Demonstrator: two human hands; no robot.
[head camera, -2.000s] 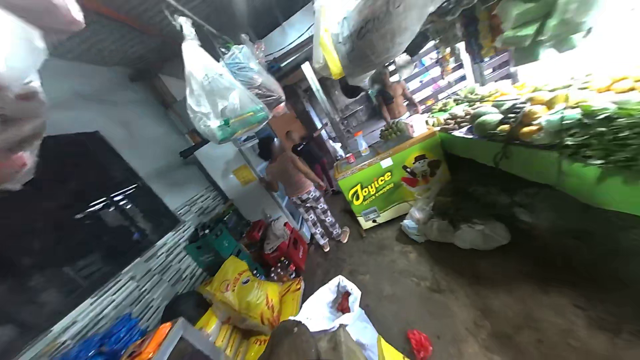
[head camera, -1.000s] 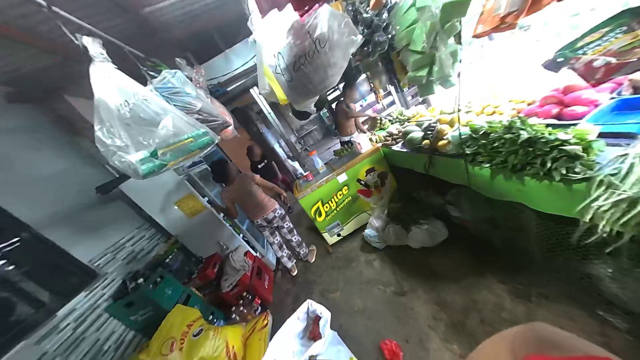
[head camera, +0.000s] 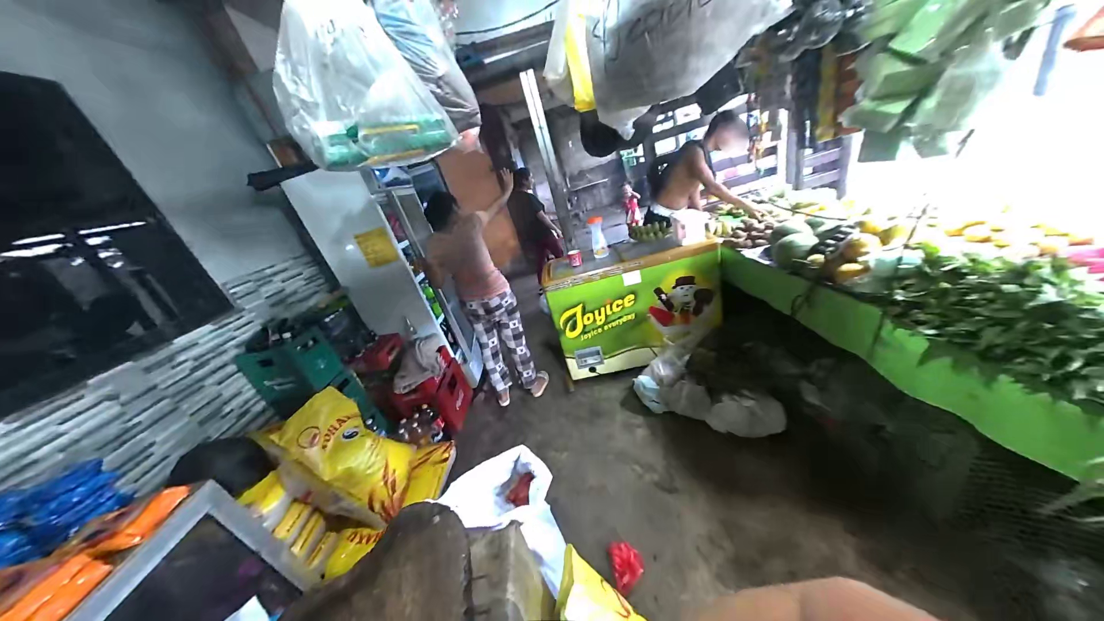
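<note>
Only a blurred, skin-coloured part of my body (head camera: 811, 599) shows at the bottom edge, right of the middle; which hand or limb it belongs to is unclear, and no fingers show. Just left of it a red plastic bag (head camera: 625, 567) lies on the floor. Near the bottom centre stands an open white sack (head camera: 504, 483) with something red inside. Beside that sack are a brown wooden piece (head camera: 414, 561) and a yellow printed bag (head camera: 591, 595). Neither of my hands can be made out clearly.
A green chest freezer (head camera: 638, 310) stands ahead, with plastic bags (head camera: 733, 412) on the floor beside it. A person (head camera: 487, 285) faces an upright glass-door fridge (head camera: 431, 285); another (head camera: 690, 177) leans over the produce stand (head camera: 811, 328). Filled bags (head camera: 362, 95) hang overhead. Crates (head camera: 293, 366) line the left.
The person at the fridge has raised an arm. The person at the produce stand has turned and reaches over it. The view has swung right and then back left.
</note>
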